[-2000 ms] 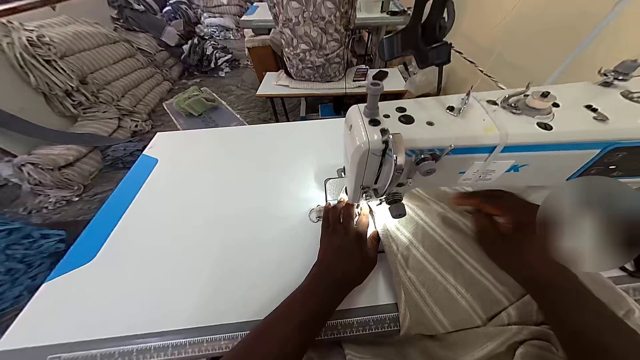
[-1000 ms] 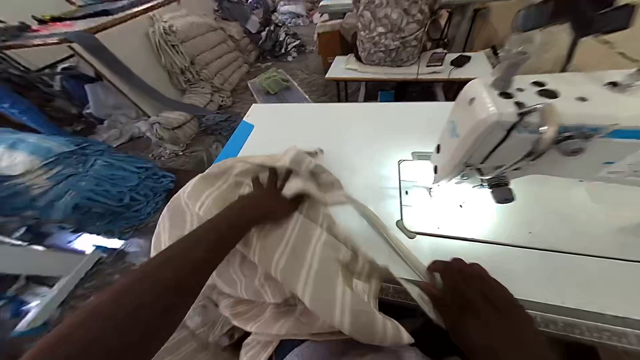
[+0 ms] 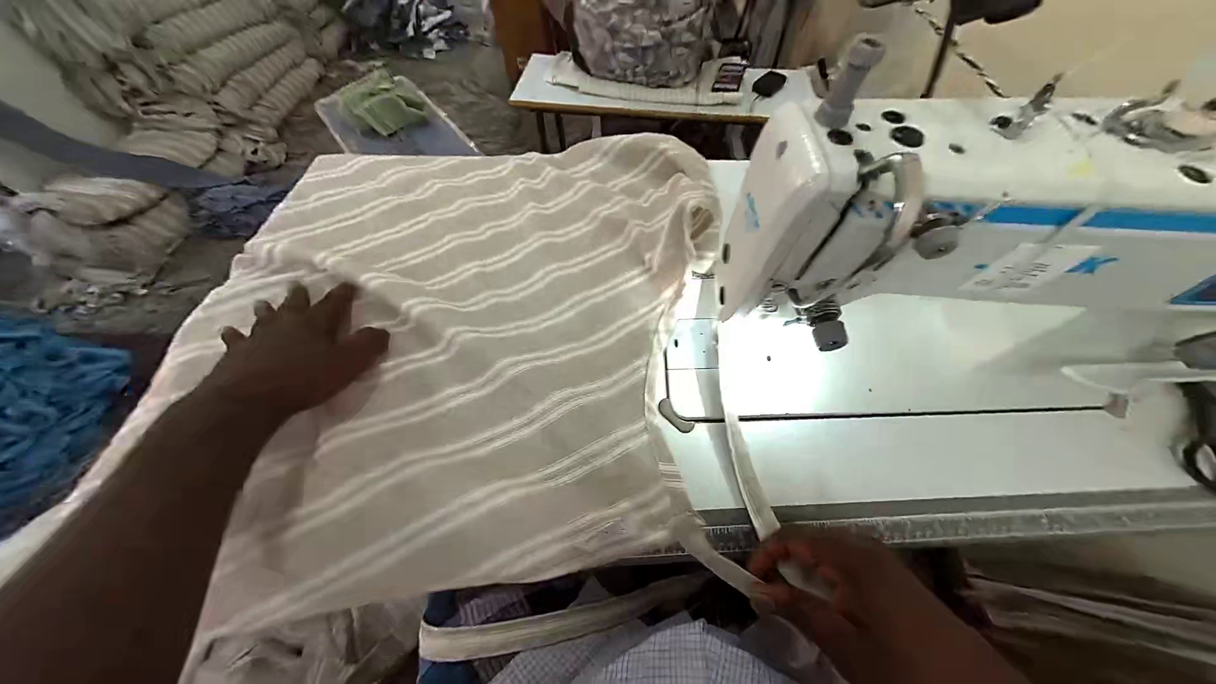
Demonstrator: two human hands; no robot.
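Beige fabric with white stripes (image 3: 494,351) lies spread over the left part of the sewing table and hangs past its front edge. My left hand (image 3: 299,347) rests on it with fingers apart. Near the front edge, my right hand (image 3: 817,589) pinches a narrow fabric strip (image 3: 746,465), which runs up to the needle area of a white industrial sewing machine (image 3: 855,228). Another length of strip leads from the same fingers to the fabric's right edge. The machine's lamp lights the bed beside the fabric.
A metal ruler strip (image 3: 950,522) runs along the table's front edge. Black scissor-like handles (image 3: 1199,437) show at the far right. Behind stand a small white table (image 3: 541,90) and a tray (image 3: 427,141) with green cloth. Blue cloth (image 3: 57,408) and striped bundles (image 3: 228,66) are piled left.
The striped fabric, right of the needle two seconds ago, was bunched on the left one second ago and now lies spread flat. My left hand has left the needle area and is on the fabric.
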